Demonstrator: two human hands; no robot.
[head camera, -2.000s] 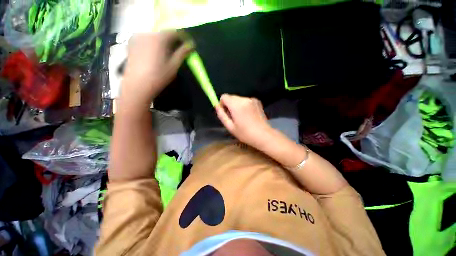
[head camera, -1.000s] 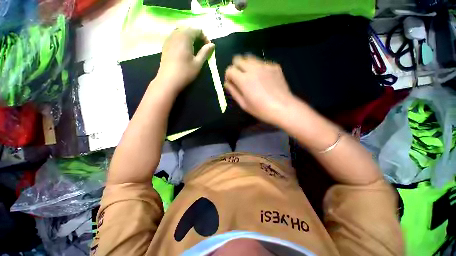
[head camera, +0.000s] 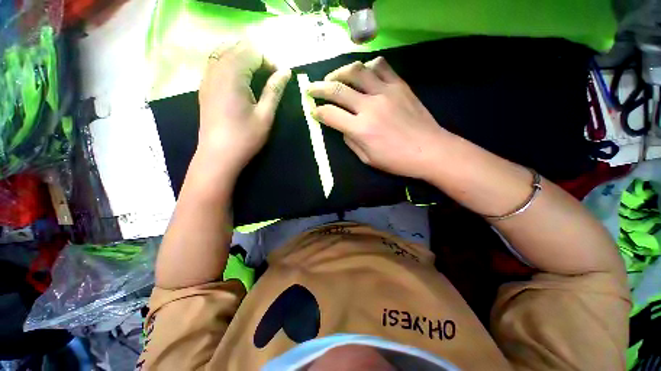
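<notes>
A narrow whitish-green strip (head camera: 317,152) lies on the black garment panel (head camera: 500,94), its pointed lower end towards me. My right hand (head camera: 380,119) rests on the panel with its fingertips at the strip's right edge near the top. My left hand (head camera: 239,105) lies on the cloth left of the strip, fingers bent, thumb pointing to the strip's upper end. Neither hand clearly grips anything. The panel's neon-green section (head camera: 478,22) runs along the top and looks white under the lamp. The needle area at top centre is lost in glare.
A round metal knob (head camera: 362,25) is at the top edge. Black-handled scissors (head camera: 629,94) and a dark red tool (head camera: 596,116) lie at the right. Bagged green pieces (head camera: 32,101) are at the left, more green pieces (head camera: 639,224) at the right. White table (head camera: 134,181) shows at the left.
The strip was held between both hands, then laid on the black panel. The panel now sits lower under the machine. My right hand has come to the strip's edge; my left hand has moved left.
</notes>
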